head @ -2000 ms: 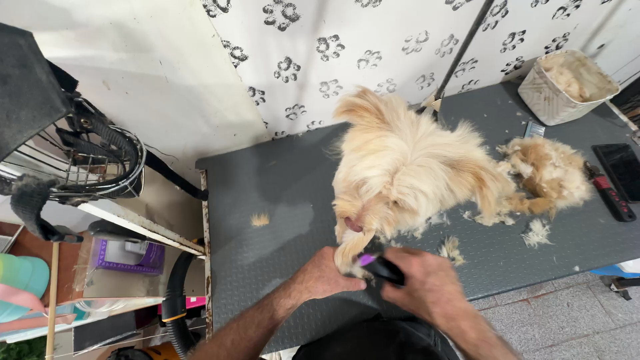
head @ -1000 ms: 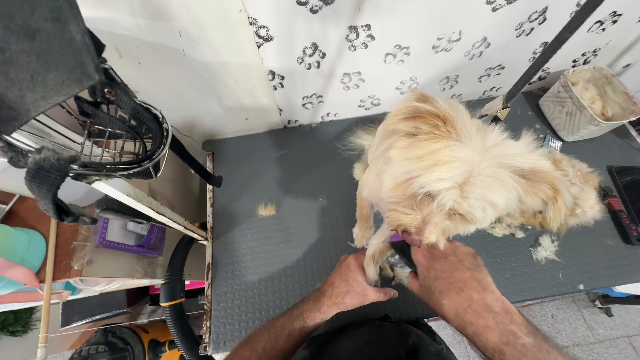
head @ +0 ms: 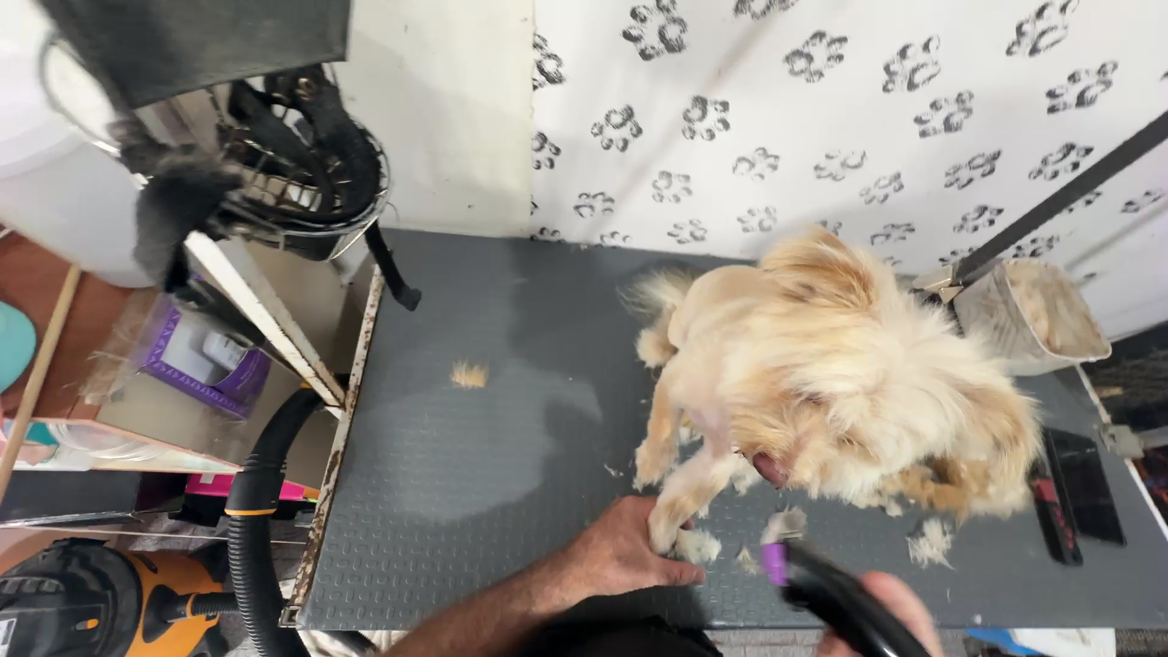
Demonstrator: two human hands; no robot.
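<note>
A cream, long-haired dog [head: 849, 365] stands on the grey grooming table [head: 438, 474], its body and front legs clipped short. My left hand [head: 630, 552] is closed around the dog's front paw near the table's front edge. In my right hand [head: 890, 607], lower right, is a black hair clipper [head: 830, 584] with a purple part at its head. A tuft of cut hair [head: 785, 526] shows at the clipper's tip, apart from the dog's leg. More cut hair [head: 931, 544] lies on the table below the dog.
A woven basket with hair [head: 1022, 328] stands at the back right, beside a dark post [head: 1058, 201]. A black and red tool [head: 1057, 511] and a flat black object [head: 1090, 484] lie at the right. A wire basket [head: 310, 182] and a black hose [head: 260, 520] are at the left.
My right hand with the clipper has moved away from the paw, to the right and toward me. The dog's head has shifted. My left hand still holds a paw.
</note>
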